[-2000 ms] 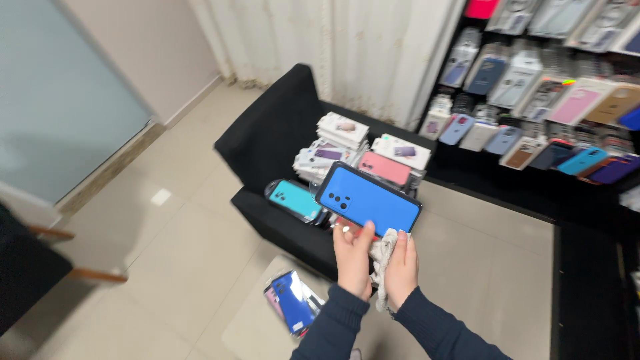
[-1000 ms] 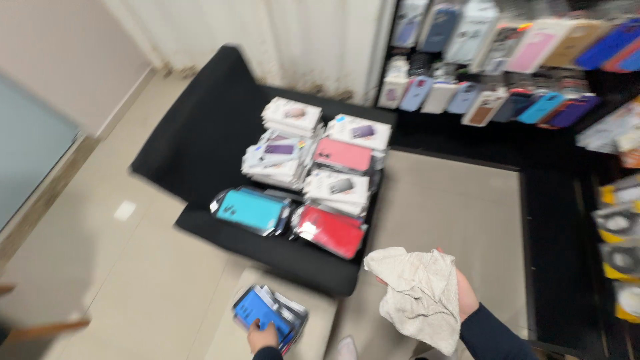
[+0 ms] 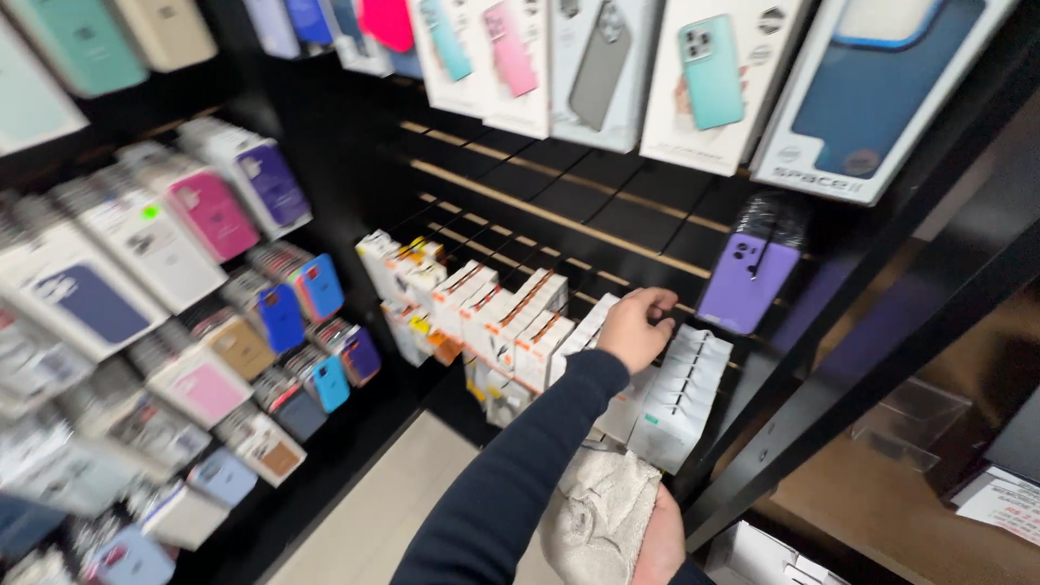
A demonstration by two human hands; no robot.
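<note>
My left hand (image 3: 639, 329) reaches out over hanging white boxes, its fingers bent near the wall's hooks; whether it grips anything is hard to tell. Just to its right a row of pale grey packages (image 3: 681, 398) hangs on a hook, and a purple phone case (image 3: 747, 276) in clear wrap hangs above them. Lower down, my right hand (image 3: 662, 536) holds a crumpled light grey cloth (image 3: 601, 508). White and orange boxes (image 3: 512, 325) hang to the left of my left hand.
Phone cases in boxes (image 3: 699, 81) hang across the top. More cases (image 3: 203, 382) fill the rack at left. A black upright (image 3: 861, 357) stands at right, beside a brown shelf (image 3: 853, 520). An open white box (image 3: 764, 561) lies below.
The view has swung from the black chair with stacked cases to the display wall. My left hand, earlier at a blue case on the low stack, is now up at the wall. The cloth remains in my right hand.
</note>
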